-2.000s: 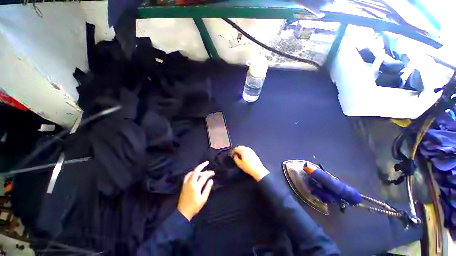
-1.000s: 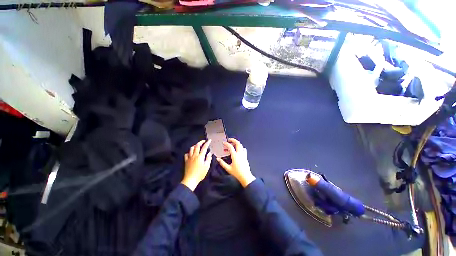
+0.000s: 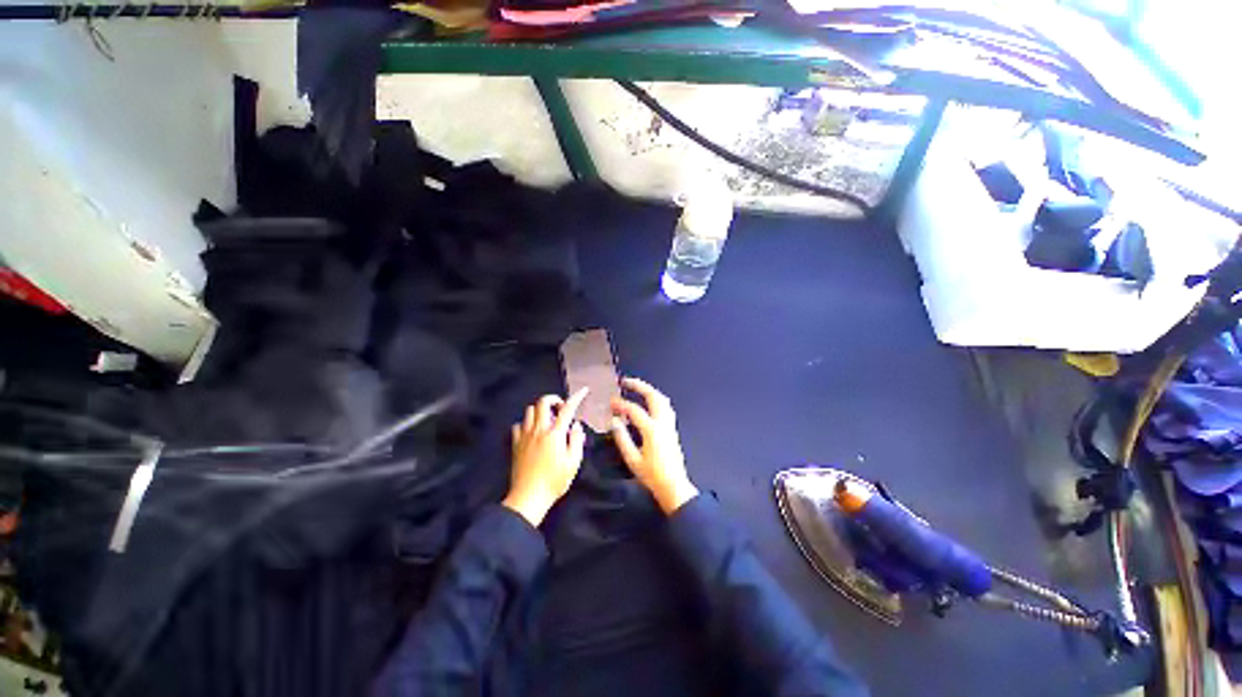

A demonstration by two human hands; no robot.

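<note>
A smartphone [image 3: 591, 368] with a pale pinkish lit screen lies flat at the centre of the table. My left hand [image 3: 548, 456] is at its lower left, with a fingertip on or just over the screen. My right hand [image 3: 651, 439] is at its lower right edge, fingers bent and touching or almost touching it. Neither hand lifts the phone. Dark garment pieces [image 3: 300, 327] are heaped on the left and more dark cloth lies under and below my hands. The lower end of the phone is partly hidden by my fingers.
A steam iron [image 3: 885, 538] rests at the right, its cable running to the right edge. A clear bottle [image 3: 693, 252] stands at the back. A white box [image 3: 953, 293] with dark pieces is at back right. A green frame [image 3: 613, 63] crosses the back. Purple-blue cloth [image 3: 1199, 409] lies far right.
Both hands have moved from the dark cloth below the phone up to the phone. Since one second ago, my left fingertip has shifted slightly over the screen. The iron and bottle have not moved on the table.
</note>
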